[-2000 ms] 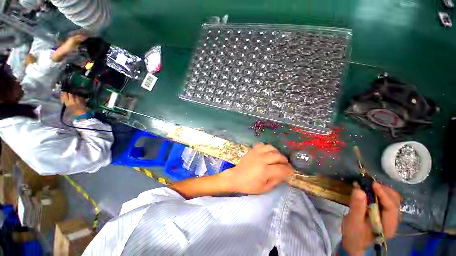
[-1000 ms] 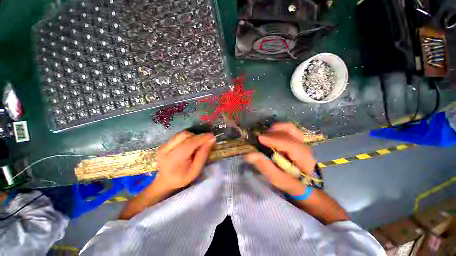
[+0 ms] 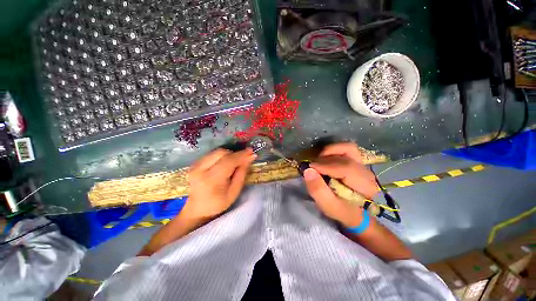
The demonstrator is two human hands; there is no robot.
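Note:
My right hand (image 3: 342,179) holds the soldering iron (image 3: 347,193) by its black grip, with the thin metal tip pointing left towards the round fixture (image 3: 258,144). My left hand (image 3: 216,179) is at the left of the fixture, thumb and forefinger pinched on the end of a thin strand, likely solder wire (image 3: 56,180). The strand runs in from the left and passes under the hand. A red wire pile (image 3: 275,111) and a darker wire pile (image 3: 197,128) lie just beyond the fixture. Whether the iron tip touches the fixture is too small to tell.
The clear blister tray (image 3: 158,114) is at the upper left. A black fan (image 3: 327,41), a white bowl of silvery scraps (image 3: 357,89) and a black box (image 3: 470,44) stand at the upper right. The tan strip (image 3: 141,187) runs along the bench edge. A white sleeve (image 3: 38,253) shows at the lower left.
The view swung to the right after the first frame, and both hands came together at the fixture. Since one second ago, the iron and right hand have shifted slightly right.

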